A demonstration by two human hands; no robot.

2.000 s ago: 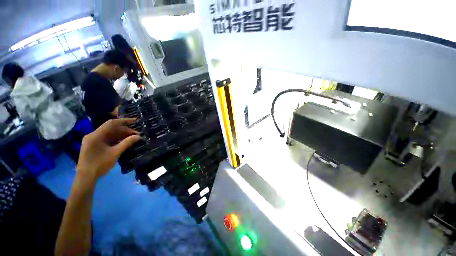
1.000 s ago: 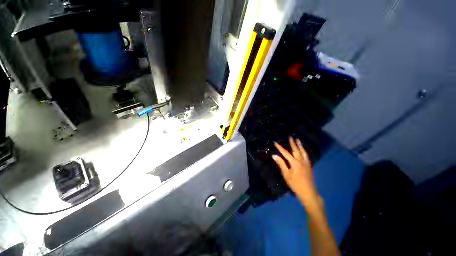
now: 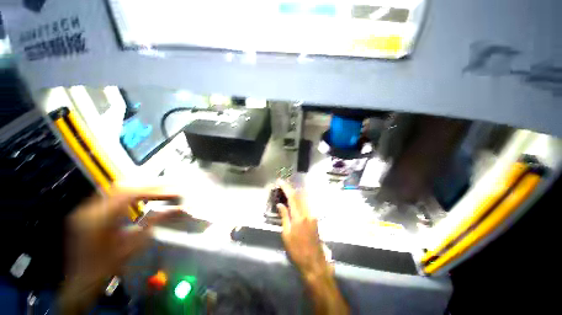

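Observation:
The fixture, a small dark block on the bright metal plate, stands at the front centre. My right hand is at its right side, with thumb and fingers over or against it; blur hides whether they grip it. My left hand is blurred in front of the opening's left side, thumb and index finger pointing right. A small dark part shows at its fingertips and seems pinched there.
Yellow-black bars flank the opening. A black box unit and a blue cylinder are inside. Dark pads line the front edge. Green and red buttons are below. Black trays are at left.
The view has swung back from the right side to face the opening. My right hand has moved from the black trays at right to the fixture. My left hand is back in view.

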